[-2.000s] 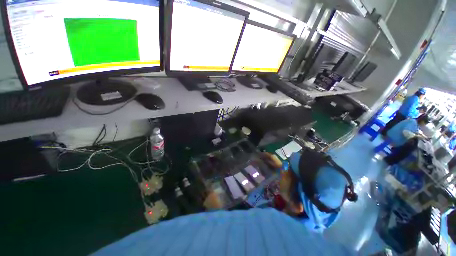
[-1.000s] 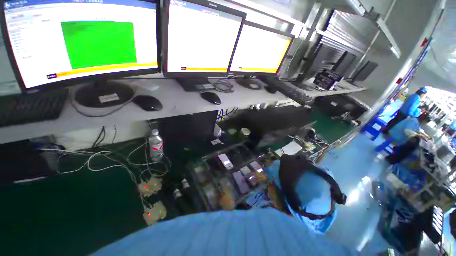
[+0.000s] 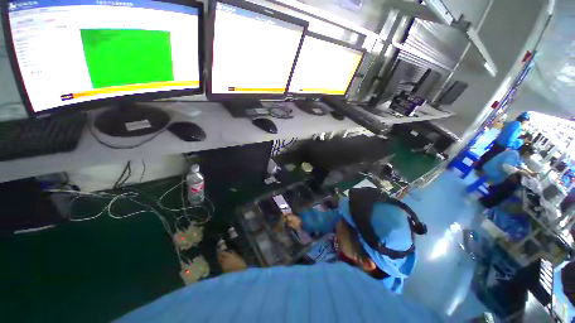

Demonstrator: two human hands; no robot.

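Note:
A dark phone tray lies on the green mat in front of me, with phones in its pockets. One phone with a pale lit screen lies near its back. A hand, apparently my left hand, is at the tray's left beside two short black devices with pale tops. It is small and blurred; whether it grips one cannot be told. My right hand cannot be seen. Another person's hand reaches over the tray from the right, near the lit phone.
A person in a blue cap with a black strap leans in close at the right. A water bottle, white cables and two small boards with red lights are at the left. Monitors and mice stand behind.
The hand at the tray's left side has moved left, off the tray to the black devices. The other person's arm has reached left over the tray. The lit phone appeared at the back earlier.

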